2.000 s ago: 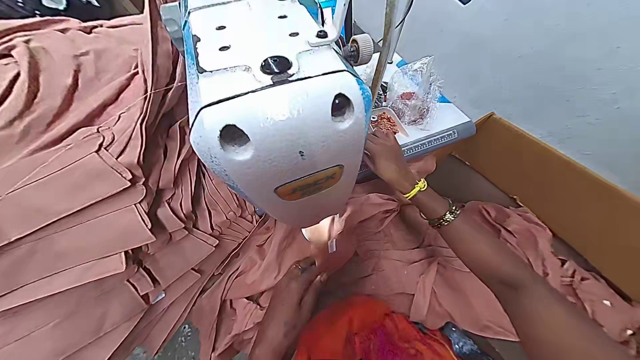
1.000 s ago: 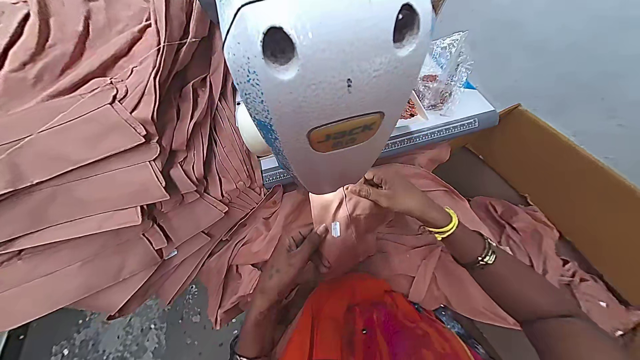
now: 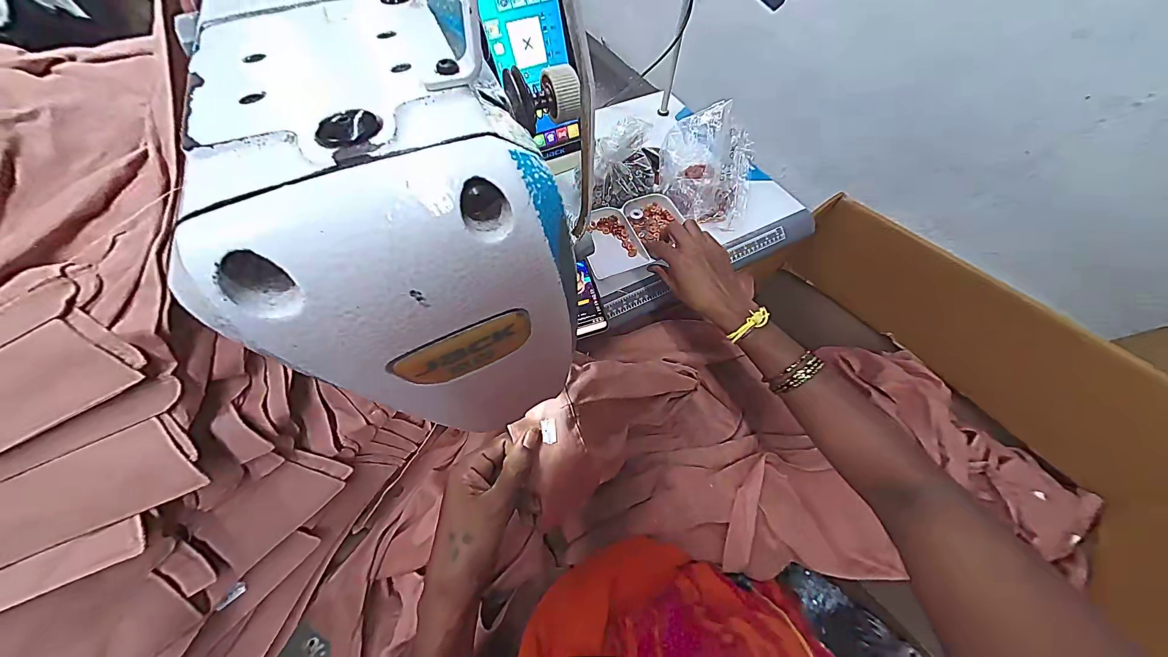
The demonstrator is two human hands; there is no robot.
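The white head of a Jack sewing machine (image 3: 383, 265) hides the needle area. My left hand (image 3: 493, 474) pinches the edge of a dusty-pink garment (image 3: 639, 429) just below the head, beside a small white tag (image 3: 548, 431). My right hand (image 3: 698, 269) reaches over a small white tray of brown buttons (image 3: 651, 222), fingertips at its near edge; whether it holds a button I cannot tell. Another small tray with buttons (image 3: 613, 239) lies to its left.
Stacked pink garment pieces (image 3: 82, 411) fill the left side. Clear plastic bags (image 3: 707, 164) stand behind the trays. A phone (image 3: 590, 297) lies by the machine, a lit control screen (image 3: 529, 55) behind it. A cardboard edge (image 3: 985, 347) runs along the right, beside a grey wall (image 3: 912, 137).
My right hand has moved from the cloth under the machine head out to the button tray. My left hand stays at the cloth near the white tag. The view has shifted.
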